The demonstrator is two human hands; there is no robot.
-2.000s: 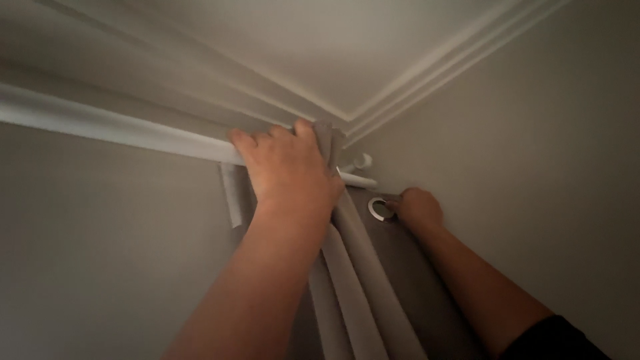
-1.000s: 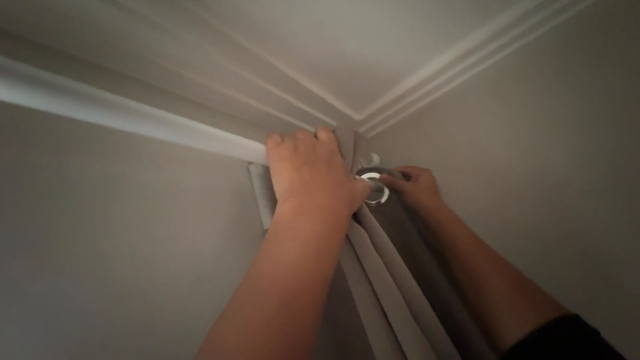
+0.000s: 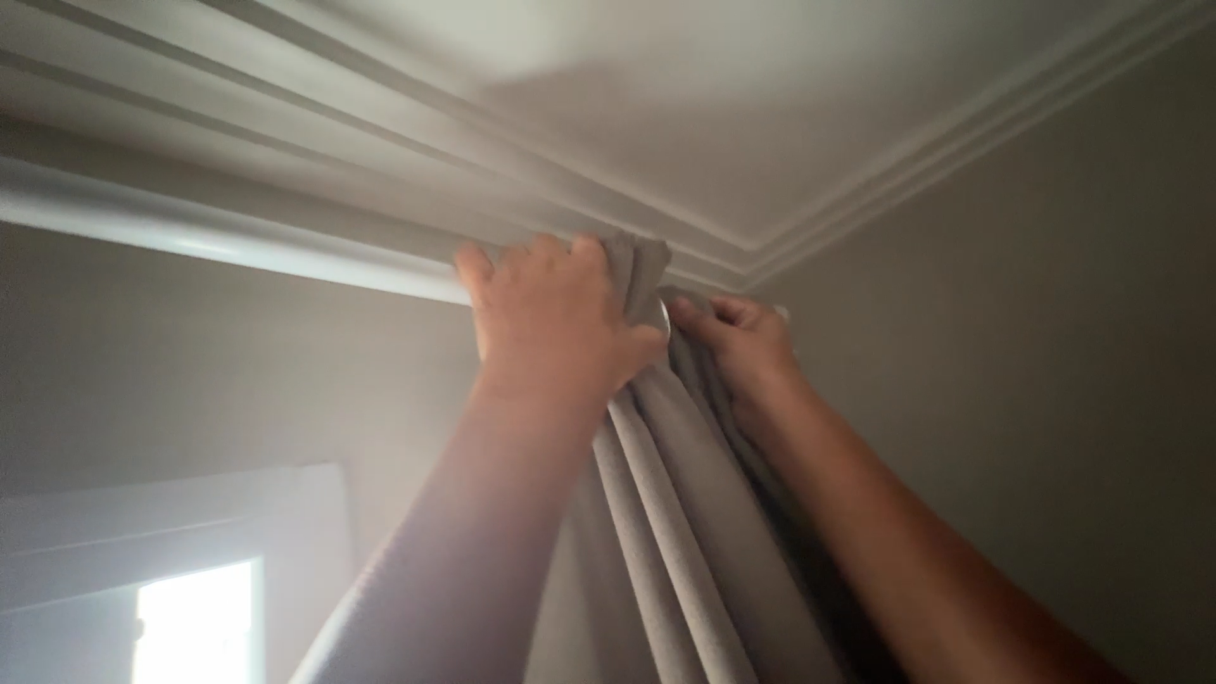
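A grey grommet curtain [image 3: 698, 494] hangs in folds from a white curtain rod [image 3: 237, 244] near the corner. My left hand [image 3: 560, 313] is closed over the rod and the bunched top of the curtain, thumb at the right side of the folds. Just right of it, my right hand [image 3: 746, 337] pinches the curtain's top edge between thumb and fingers. The edge of a metal grommet [image 3: 665, 320] shows between the hands. The rod's end is mostly hidden behind the curtain and my right hand.
Moulded cornice [image 3: 750, 256] runs along the ceiling and meets in the corner just above the hands. The right wall [image 3: 1026, 361] stands close beside my right arm. At lower left is a window [image 3: 197, 622] with a pale frame, letting in bright light.
The right hand has brought the curtain's loose end grommet, seen face-on beside the rod's end two seconds ago, up close to the left hand. The view has shifted, and a window now shows.
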